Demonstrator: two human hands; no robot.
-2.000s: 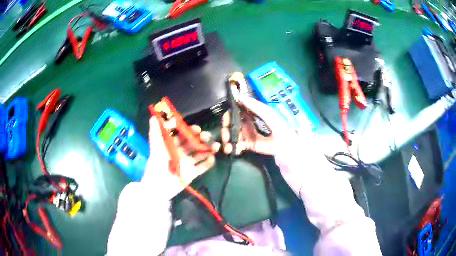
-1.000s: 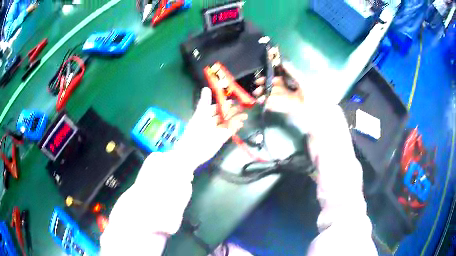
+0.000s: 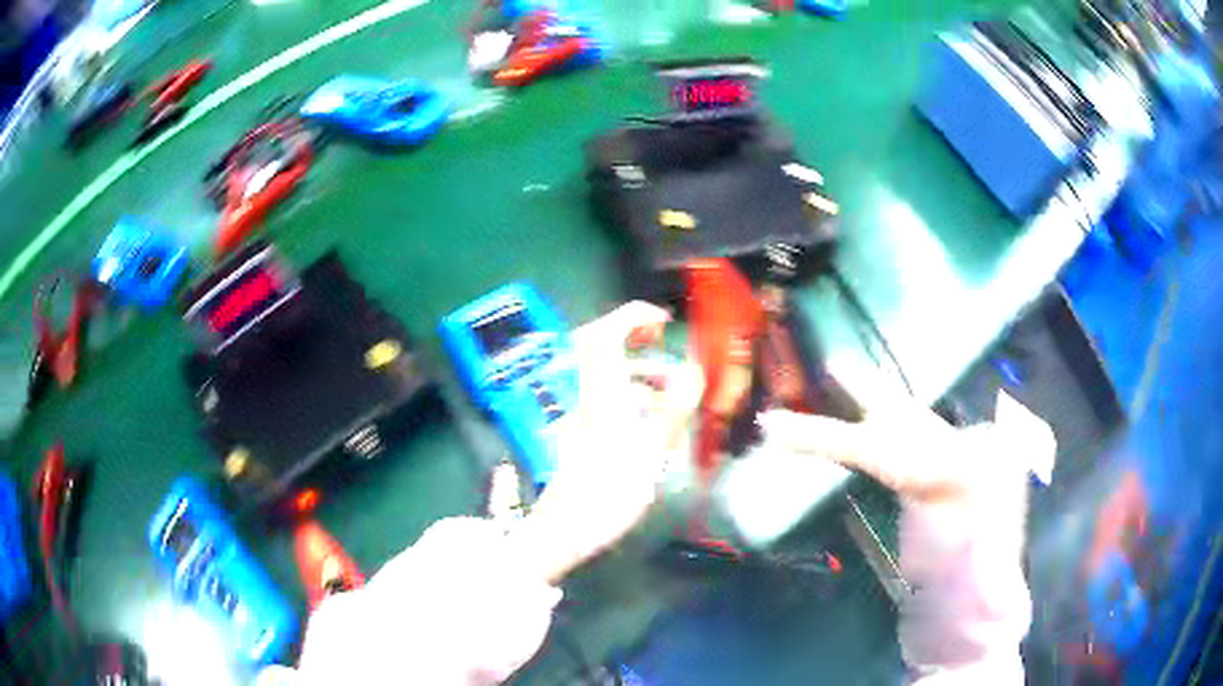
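A red clamp [image 3: 724, 328] and a darker, reddish-blurred clamp [image 3: 783, 351] are at the front edge of the far test box [image 3: 718, 174]. Its brass-coloured posts show bare. My left hand [image 3: 637, 389] has curled fingers at the red clamp's left side. My right hand [image 3: 872, 432] is right of and below the darker clamp, fingers pointing left. Blur hides whether either hand grips a clamp. A blue battery tester [image 3: 514, 369] with a dark screen lies left of my left hand and is partly covered by it.
A second test box [image 3: 309, 382] with a red display is at left. Another blue tester [image 3: 221, 576] lies in front of it beside a red clamp [image 3: 322, 560]. A blue-grey box [image 3: 999, 127] stands at far right. More testers and clamps lie along the back left.
The view has swung, so the bench things sit further right. My hands have moved apart, and the clamps are now between them, lower against the box. The middle tester's screen has gone from lit to dark.
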